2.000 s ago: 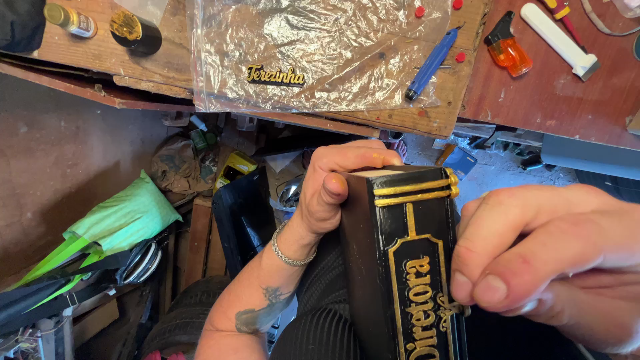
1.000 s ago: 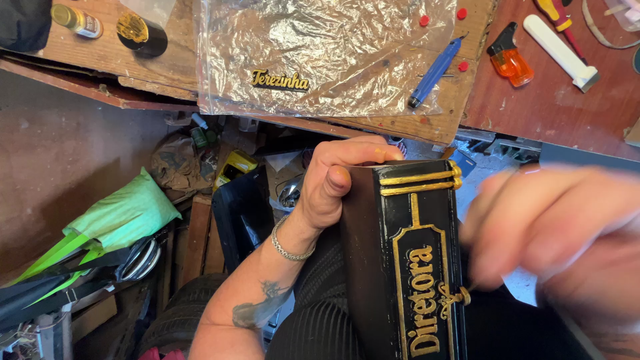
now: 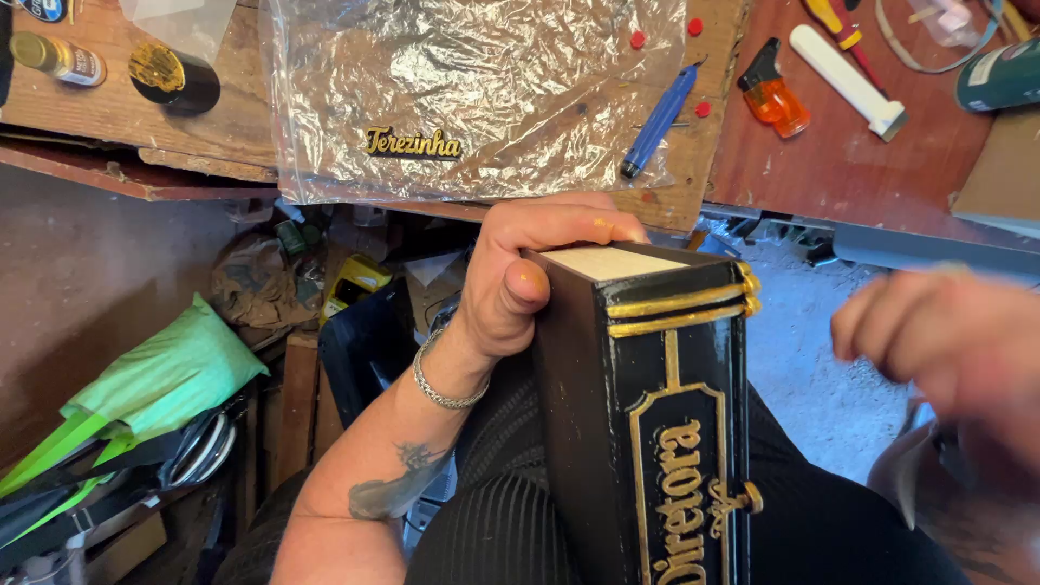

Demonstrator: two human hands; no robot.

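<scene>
My left hand (image 3: 520, 276) grips the top end of a black book-shaped box (image 3: 674, 366), which stands tilted over my lap. Raised gold bands, a gold frame and gold lettering decorate its spine, and a small gold knob (image 3: 751, 497) juts from its right edge. Gold paint marks my left thumb and a finger. My right hand (image 3: 942, 349), blurred, is off to the right of the box, apart from it, with its fingers curled; whether it holds anything cannot be told. Above, a gold-and-black lettered name piece (image 3: 413, 145) lies on a clear plastic sheet (image 3: 471, 73).
On the wooden bench (image 3: 236, 122) are a small gold-capped bottle (image 3: 58, 58), a dark paint-smeared jar (image 3: 175, 79) and a blue pen-like tool (image 3: 662, 122). An orange lighter (image 3: 773, 93), a white scraper (image 3: 847, 81) and a screwdriver (image 3: 841, 28) lie right. A green bag (image 3: 171, 378) is lower left.
My right hand has moved from the spine of the box away to the right. My left hand keeps its hold on the box.
</scene>
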